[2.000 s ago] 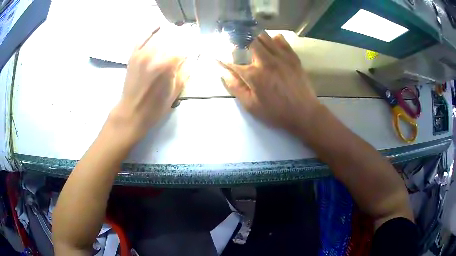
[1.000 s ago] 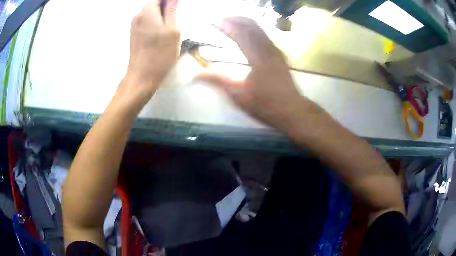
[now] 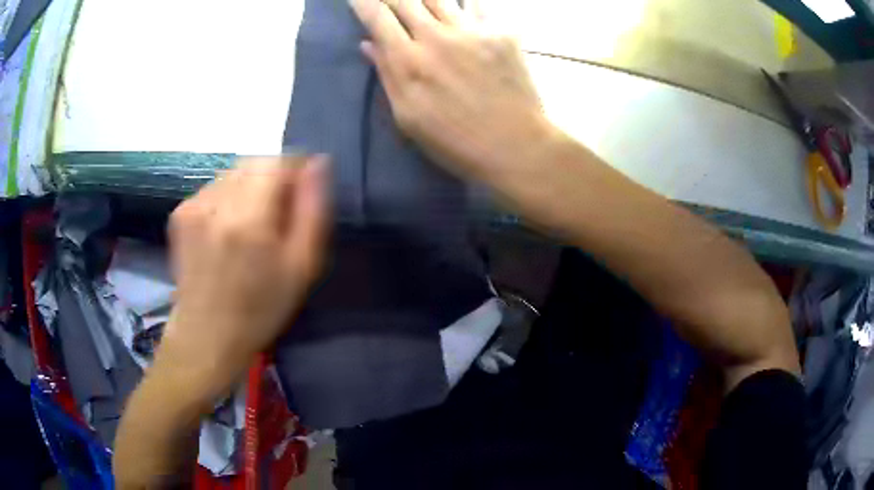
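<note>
A dark grey fabric piece (image 3: 331, 115) with a thin dark seam down its length lies over the white table and its green front edge, and hangs to the lap. My right hand (image 3: 455, 91) lies on its upper right part, fingertips pressing from above, fingers a little apart. My left hand (image 3: 254, 234), blurred, is at the fabric's left side, below the table edge, with curled fingers; whether it grips the fabric cannot be told. Below, more grey fabric (image 3: 364, 373) with a pale piece (image 3: 470, 335) lies at the lap.
Scissors with orange and red handles (image 3: 826, 182) lie at the right of the table (image 3: 652, 134). Part of the green machine panel (image 3: 843, 38) shows top right. A red-rimmed basket (image 3: 34, 278) with grey and white pieces is at lower left. Blue lattice (image 3: 656, 392) is at lower right.
The view has tilted down, and the machine head has left it. The seamed grey piece is now spread across the table edge. My left hand has come down towards the lap; my right hand rests on the fabric.
</note>
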